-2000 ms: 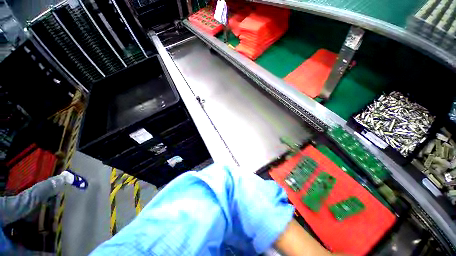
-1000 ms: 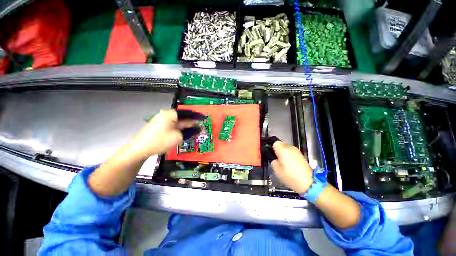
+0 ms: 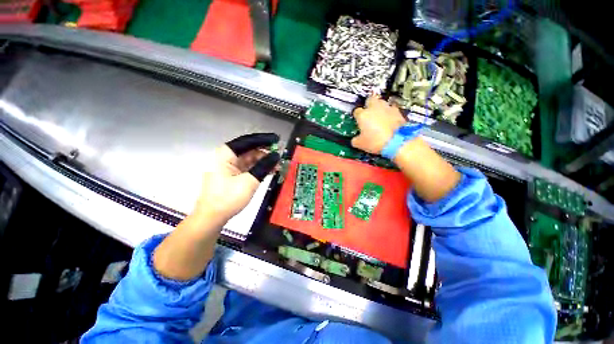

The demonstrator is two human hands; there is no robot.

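Three small plug-in boards lie on the red sheet (image 3: 377, 235) over a black carrier: one at the left (image 3: 305, 193), one in the middle (image 3: 332, 200), one tilted at the right (image 3: 366, 201). My left hand (image 3: 239, 175), with black finger cots, is at the carrier's left edge. Its thumb and finger are apart, and a small greenish thing may be between the tips. My right hand (image 3: 378, 123), with a light blue wrist strap (image 3: 401, 139), is at the far rail by the bin of silver parts (image 3: 355, 57). Its fingertips are hidden.
Bins of beige connectors (image 3: 431, 79) and green terminal blocks (image 3: 503, 107) stand behind the rail. A perforated board strip (image 3: 330, 119) lies at the carrier's far edge. Another circuit board (image 3: 559, 248) is at the right. Metal conveyor plate (image 3: 134, 121) extends left.
My right hand has moved from the carrier's right side to the far rail by the bins. My left hand has drawn left off the plug-in boards. The view has turned.
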